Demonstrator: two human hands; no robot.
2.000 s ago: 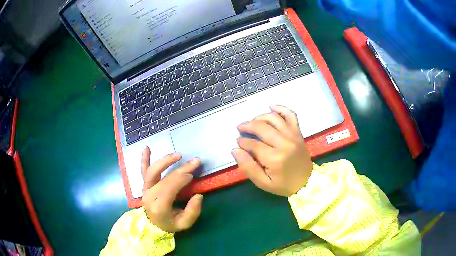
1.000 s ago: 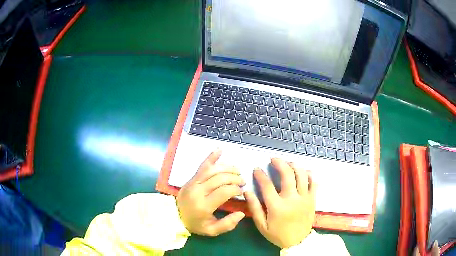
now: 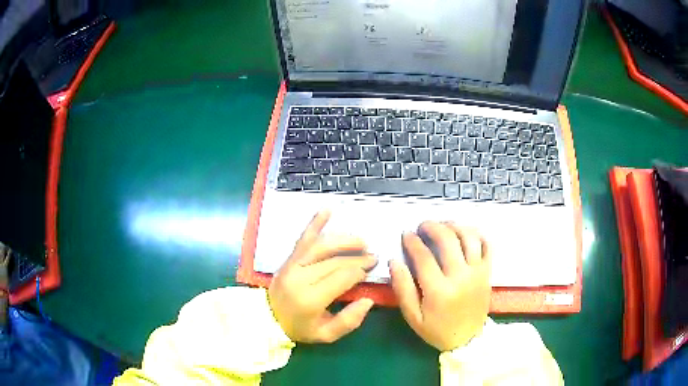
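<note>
An open silver laptop (image 3: pixel 520 234) lies on a red tray (image 3: pixel 520 301) in the middle of the view. Its black keyboard (image 3: pixel 422 154) faces me, and its display (image 3: pixel 400 38) shows a pale window with text. My left hand (image 3: pixel 320 283) rests at the front edge, its fingers over the left part of the glare-washed touchpad area, thumb apart. My right hand (image 3: pixel 445 283) rests just to the right of it, fingers spread and bent over the palm rest and touchpad area. Neither hand holds anything. The touchpad's outline is not clear.
The work surface (image 3: pixel 166 166) is glossy green with a bright reflection left of the laptop. Dark laptops on red trays stand at the left (image 3: pixel 54 188) and upper right (image 3: pixel 641 75). Stacked red trays (image 3: pixel 637 256) lie at the right. Blue clothing (image 3: pixel 45 350) shows at lower left.
The view has turned, so the laptop now sits squarer and central. The display shows a text page instead of a washed-out window. Both hands stay at the touchpad area, with small finger shifts.
</note>
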